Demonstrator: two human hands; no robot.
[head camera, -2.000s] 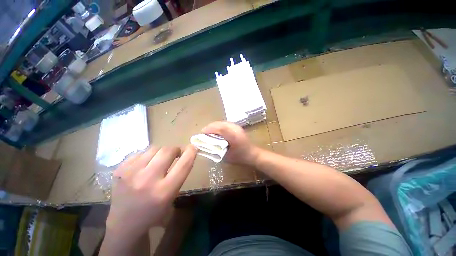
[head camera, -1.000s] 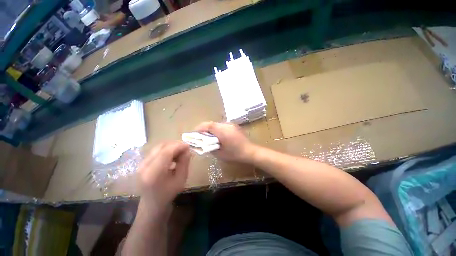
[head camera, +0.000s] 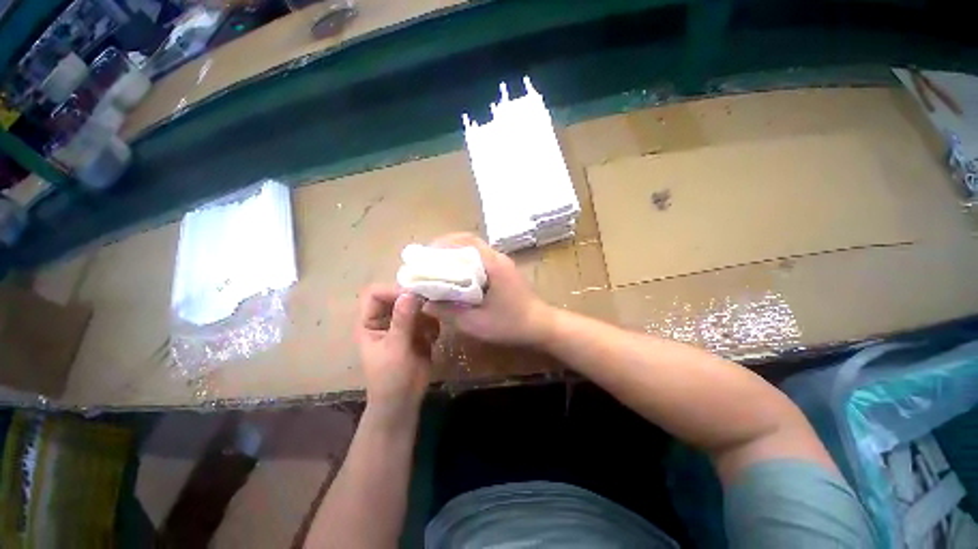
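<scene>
My right hand (head camera: 495, 295) is closed around several white plastic housings (head camera: 442, 272), held together with their open ends facing left and toward me. My left hand (head camera: 395, 335) is at the lower left of these ends, fingers curled and thumb up near them. Whether it pinches a small part cannot be seen. A neat white stack (head camera: 522, 172) stands on the bench just beyond my right hand, with thin prongs at its far end. A white strip bundle (head camera: 234, 253) lies at the left on clear plastic wrap (head camera: 228, 335).
The cardboard-covered bench (head camera: 354, 220) has a tan cardboard sheet (head camera: 751, 204) with a small dark heap (head camera: 661, 199). A lined crate (head camera: 864, 402) with loose white parts (head camera: 924, 483) is lower right. A yellow crate (head camera: 77, 483) is lower left. White tubs (head camera: 104, 161) stand beyond the green frame.
My left hand has moved right and up, closer to the housings. The held housings are raised slightly and turned. The view has shifted, so the bench items at the left sit further left.
</scene>
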